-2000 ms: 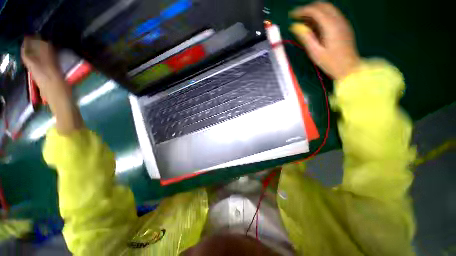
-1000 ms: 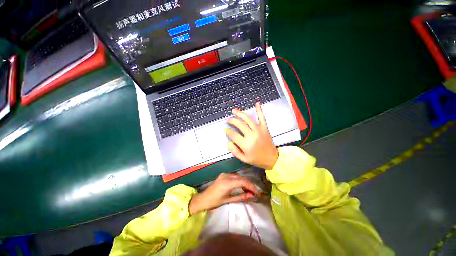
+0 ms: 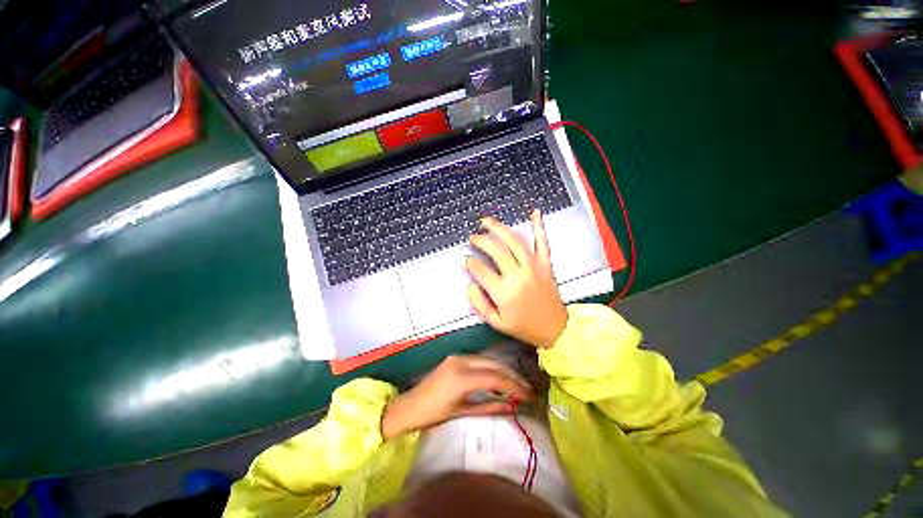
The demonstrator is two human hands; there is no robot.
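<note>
An open silver-grey laptop [image 3: 354,304] lies in front of me on a white sheet [image 3: 303,293] over a red pad [image 3: 385,354]. Its screen [image 3: 405,61] shows a Chinese title, blue buttons and green, red and grey blocks. My right hand [image 3: 518,283] rests on the palm rest and touchpad, fingers spread, holding nothing. My left hand [image 3: 457,392] is at my chest, fingers closed around a small red part of the headset cable [image 3: 514,403]. The red cable runs to the laptop's right side near the hinge; the plug itself cannot be made out.
The laptop lies on a glossy green bench [image 3: 708,152]. Another open laptop [image 3: 111,116] on a red pad is at the left, and one [image 3: 901,71] at the far right. A blue stool [image 3: 891,218] and a yellow floor line [image 3: 810,324] are at the right.
Two seconds ago both hands were raised beside the laptop. They then came to the touchpad and chest. Since one second ago they have hardly moved; the view has shifted slightly.
</note>
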